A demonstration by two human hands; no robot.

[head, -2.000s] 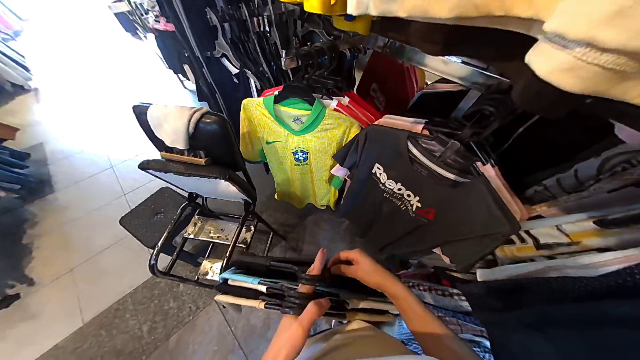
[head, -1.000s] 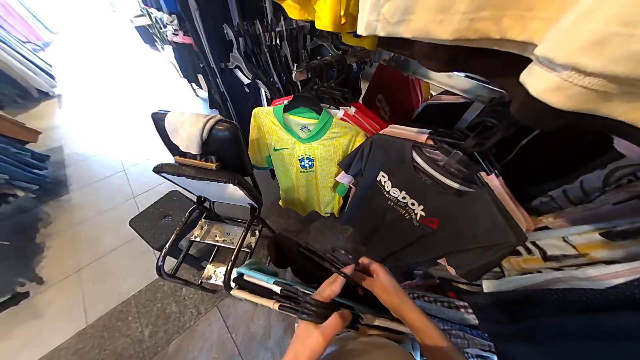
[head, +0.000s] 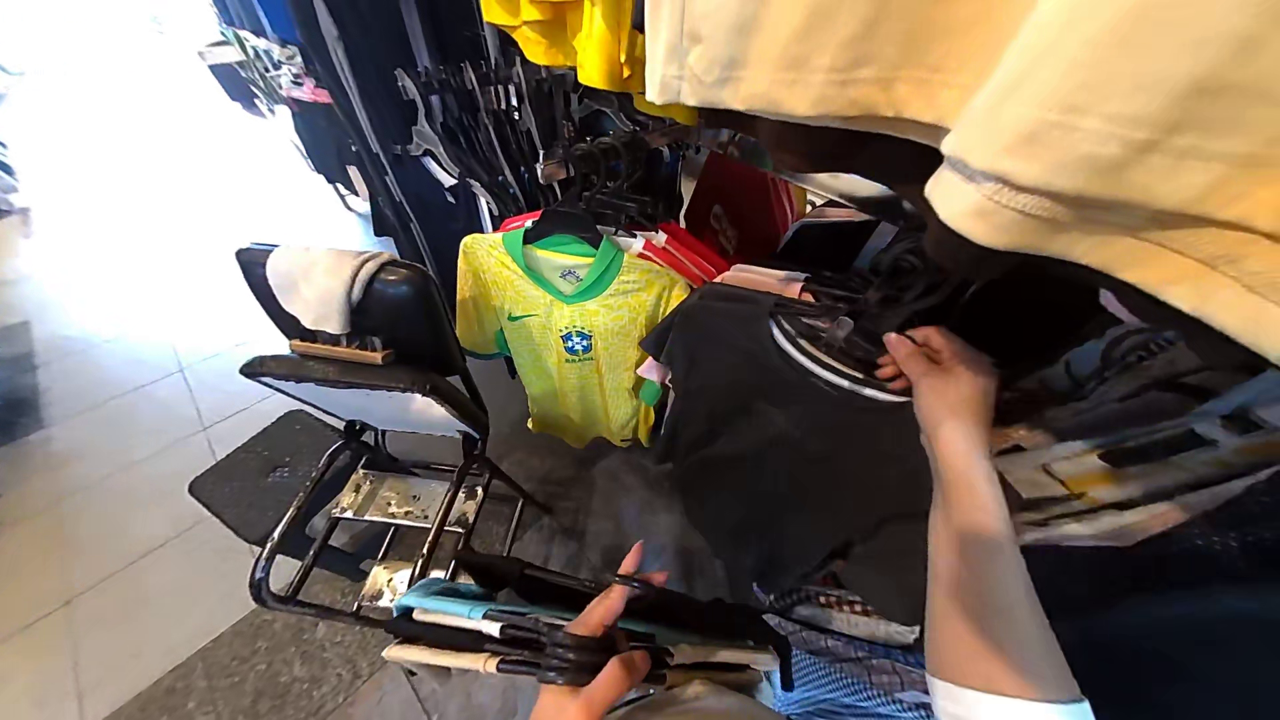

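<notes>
At the bottom middle, my left hand (head: 605, 640) grips the black hooks of several hangers (head: 540, 645) that carry folded garments in black, light blue and cream. My right hand (head: 945, 380) reaches up to the neckline of a black T-shirt (head: 790, 440) with a white collar trim, its fingers curled at the hanger there; whether they close on the hanger or the cloth is hard to tell. Just left of that shirt hangs a yellow Nike football jersey (head: 570, 340) with a green collar. The two hands are well apart.
A black metal-framed step chair (head: 370, 410) with a light cloth (head: 325, 285) over its back stands at left on the tiled floor. Cream garments (head: 1000, 90) hang low across the upper right. Bare black hangers (head: 490, 130) hang behind the jersey. Patterned clothes (head: 860, 660) lie low at right.
My right hand has left the hangers in my left hand and moved up to the black T-shirt's collar. The Reebok print seen on the front shirt earlier no longer shows.
</notes>
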